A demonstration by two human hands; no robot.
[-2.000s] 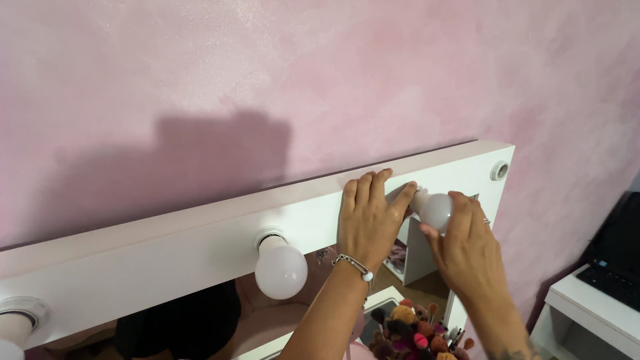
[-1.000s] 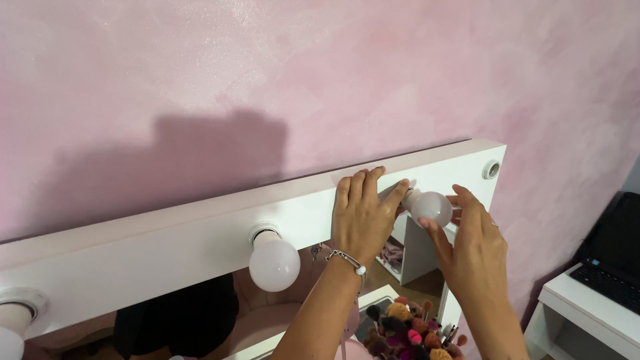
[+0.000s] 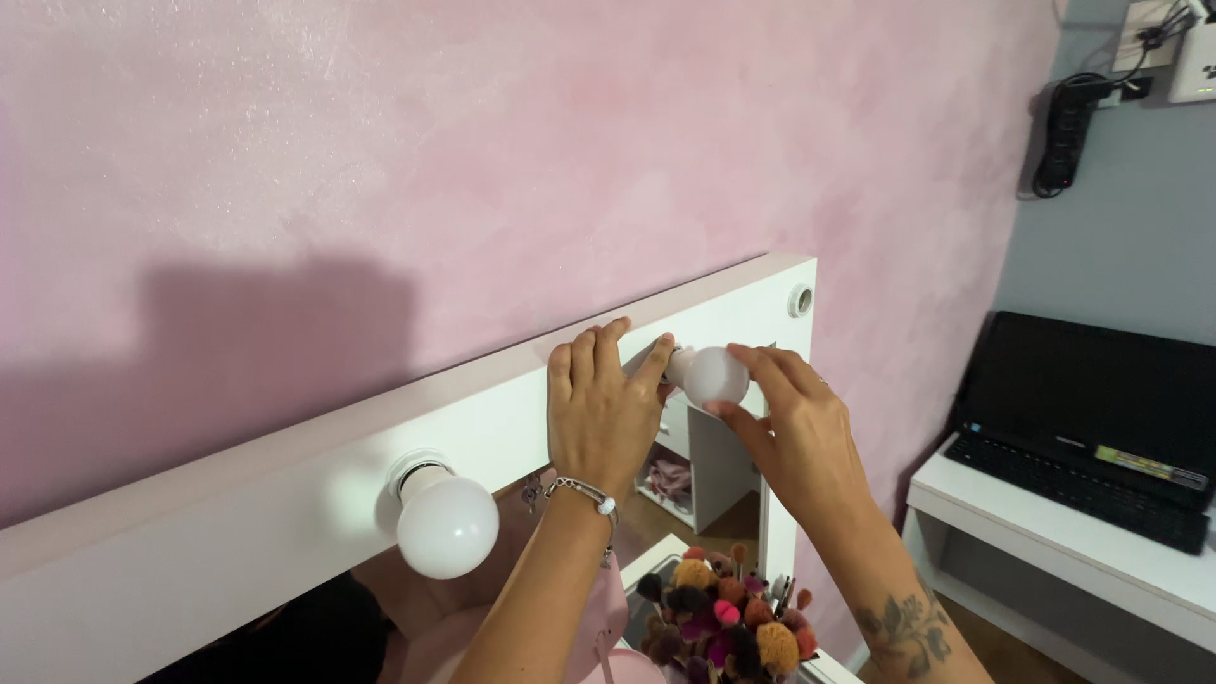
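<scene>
A white mirror frame [image 3: 503, 418] stands against a pink wall. My left hand [image 3: 603, 404] rests on its top edge, thumb and fingertips at the base of a round white light bulb [image 3: 715, 377] in the frame's socket. The fingers and thumb of my right hand [image 3: 796, 413] hold the bulb's globe. Another round white bulb [image 3: 447, 525] sits in a socket to the left. At the frame's upper right corner is a bulbless socket [image 3: 801, 301]. The left hand partly hides the held bulb's socket.
Below the hands, dried flowers and brushes [image 3: 727, 617] stand in front of the mirror. At right an open black laptop [image 3: 1083, 427] lies on a white desk [image 3: 1054, 513]. A black power strip [image 3: 1066, 138] hangs on the grey wall.
My right hand has shifted its grip around the bulb's globe. My left hand has stayed on the frame by the bulb's base. The view has swung to the right.
</scene>
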